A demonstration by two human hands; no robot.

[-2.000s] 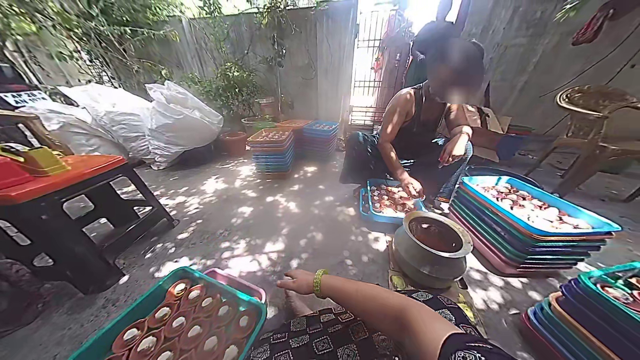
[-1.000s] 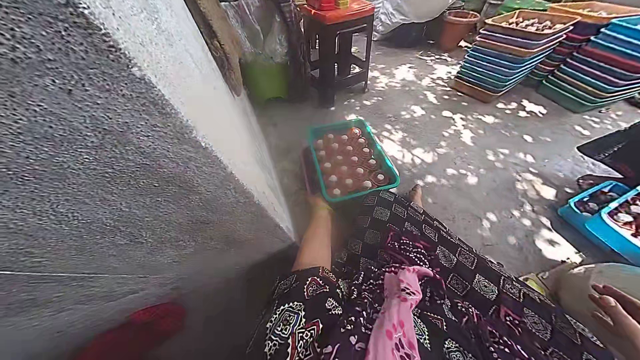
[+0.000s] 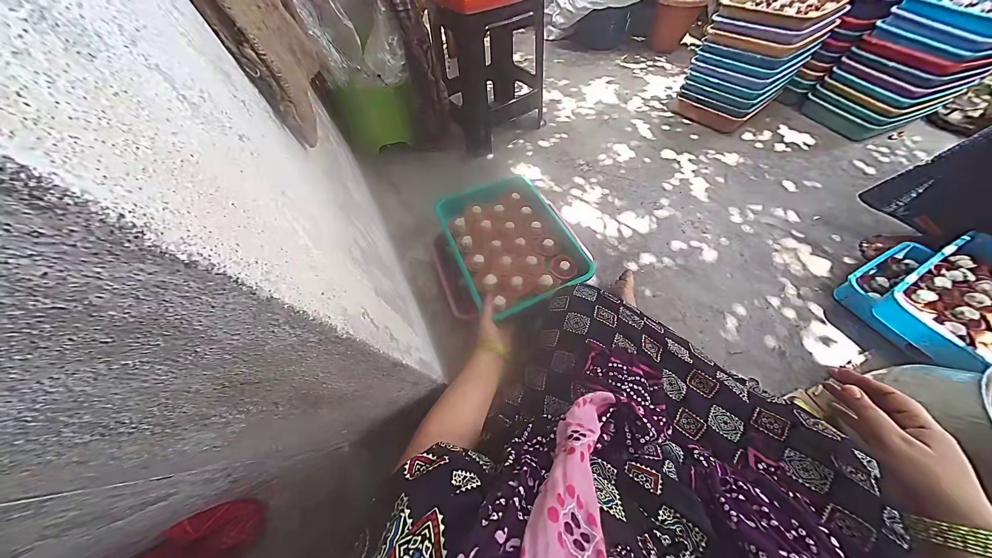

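Note:
My left hand (image 3: 493, 332) grips the near edge of a teal plastic tray (image 3: 452, 225), its thumb over the rim. Rows of small reddish-brown clay cups (image 3: 564, 265) with pale contents fill the tray. Under it, offset to the left, a pink tray (image 3: 449, 283) shows. Fingers apart and holding nothing, my right hand (image 3: 899, 434) is at the right beside a metal pot (image 3: 930, 386), which is partly hidden; whether they touch I cannot tell.
A rough wall (image 3: 232, 201) rises close on the left. Beyond the tray stand a black stool (image 3: 490, 85) and a green container (image 3: 376, 116). Tall stacks of coloured trays (image 3: 744, 74) stand at the back right. Blue trays (image 3: 883, 310) with cups lie at the right, near a person's foot (image 3: 887, 245).
The view has swung far to the left and down since two seconds ago. My left hand stays at the teal tray's near edge since one second ago, and more of my right hand shows.

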